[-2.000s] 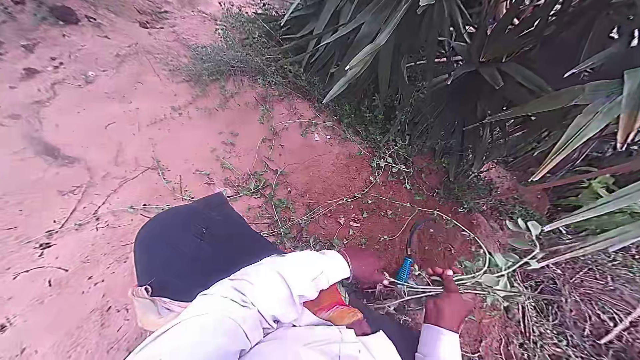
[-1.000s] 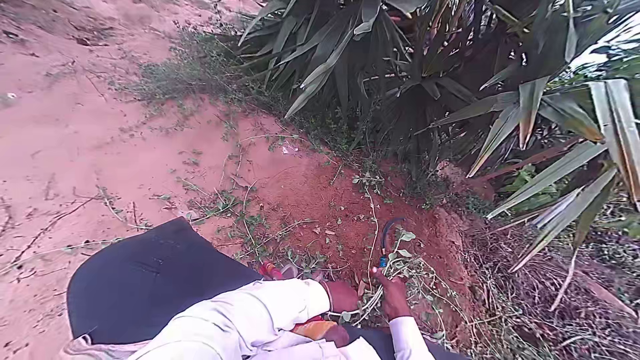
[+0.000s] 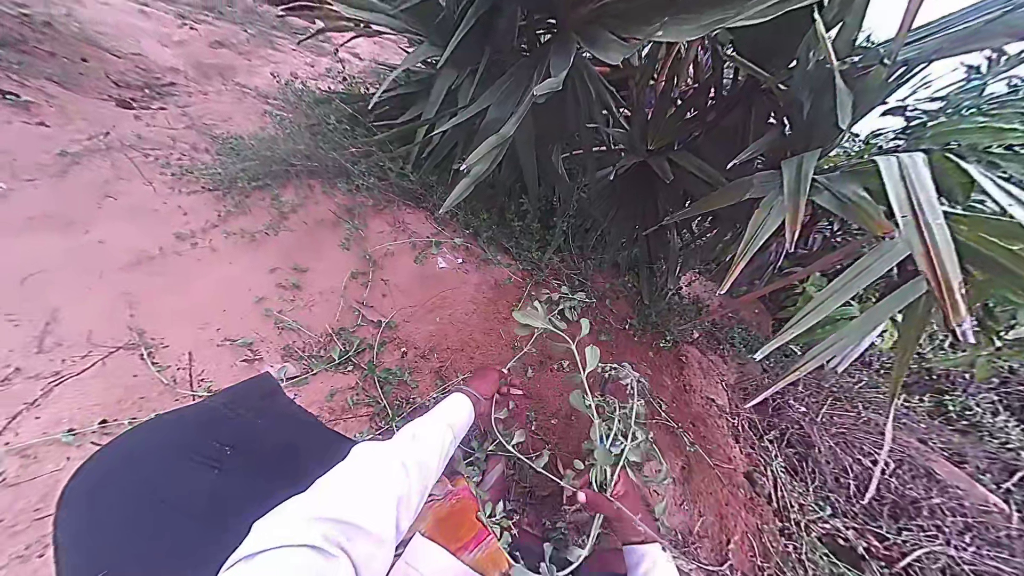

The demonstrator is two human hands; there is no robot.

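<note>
My left hand (image 3: 486, 390), with a band at the wrist, is closed around a thin green vine stem (image 3: 512, 452) that curves down towards my other hand. Lower and to the right, my right hand (image 3: 624, 508) grips a bundle of leafy green vines (image 3: 596, 400), whose stems rise in front of the fingers. A small patch of blue shows among those leaves. The sickle's blade cannot be made out behind the vines.
Reddish soil (image 3: 192, 272) with loose stems lies ahead and left. Long-bladed leaves (image 3: 512, 120) overhang the bank, and dry brush (image 3: 848, 464) lies right. Black cloth (image 3: 208, 472) and orange patterned fabric (image 3: 454, 516) are near my body.
My left hand has moved away from my right, up and to the left, with a vine now stretched between them. The blue-handled sickle seen by my right hand earlier is now mostly hidden by leaves.
</note>
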